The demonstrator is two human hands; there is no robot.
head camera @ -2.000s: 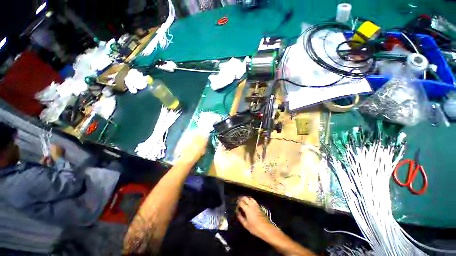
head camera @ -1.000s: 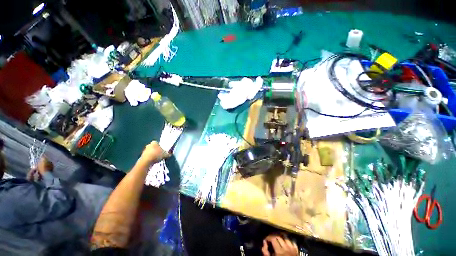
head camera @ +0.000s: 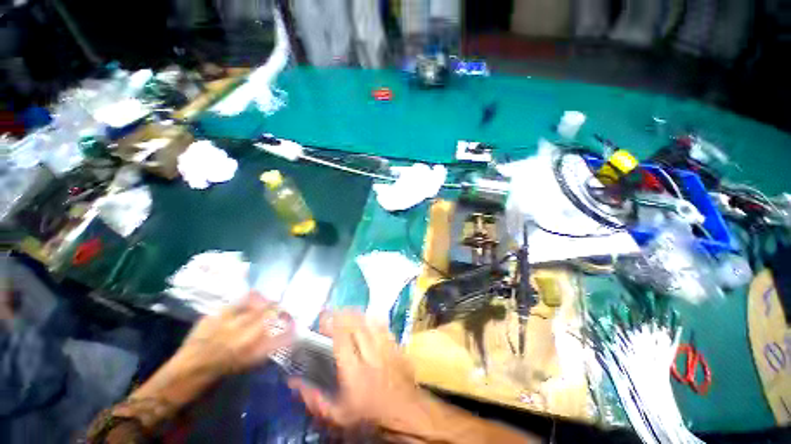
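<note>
My left hand point(head camera: 227, 336) and my right hand point(head camera: 369, 368) are close together at the near edge of the bench, both blurred. Between them they hold a bundle of short white leads point(head camera: 308, 354), its ends towards the left hand. The right hand's fingers lie along the bundle. Another fan of short white leads point(head camera: 387, 276) lies on the mat just beyond the right hand. A white blurred pile point(head camera: 211, 279) lies beyond the left hand.
The fume fan point(head camera: 458, 297) and soldering iron point(head camera: 524, 299) stand on the tan board point(head camera: 486, 364). Long cables point(head camera: 637, 373) and red scissors point(head camera: 692, 368) lie at right. A bottle point(head camera: 288, 205) lies ahead. Another person's sleeve point(head camera: 35, 347) shows at left.
My left hand has come back from the leads near the bottle, and my right hand has risen from the lap to meet it. Both now hold a white bundle. The view has shifted.
</note>
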